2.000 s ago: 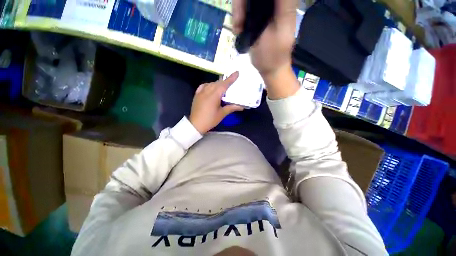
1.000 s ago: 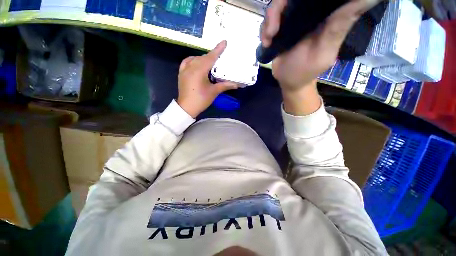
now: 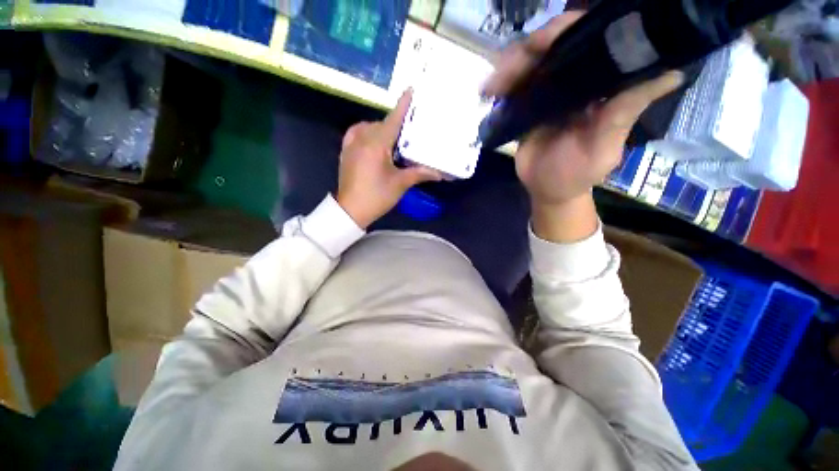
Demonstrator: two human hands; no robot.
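Note:
A white housing [image 3: 445, 115] lies at the bench's edge, its near end over my lap, with small dark holes at its corners. My left hand [image 3: 375, 166] is bare and grips its near left side between thumb and fingers. My right hand [image 3: 575, 138] is bare and holds a thick black electric screwdriver [image 3: 598, 64]. The screwdriver is tilted, its narrow end pointing at the housing's right edge. Whether the tip touches a screw cannot be seen.
Stacks of white covers [image 3: 722, 101] stand on the bench at the right, beside a red bin [image 3: 805, 184]. A blue crate [image 3: 736, 359] is below right. An open carton with clear plastic bags [image 3: 106, 120] is at left, above closed brown cartons [image 3: 175, 294].
The screwdriver has come down from above the housing to its right edge, and more of its body shows. My left hand still holds the housing. The camera view has shifted slightly.

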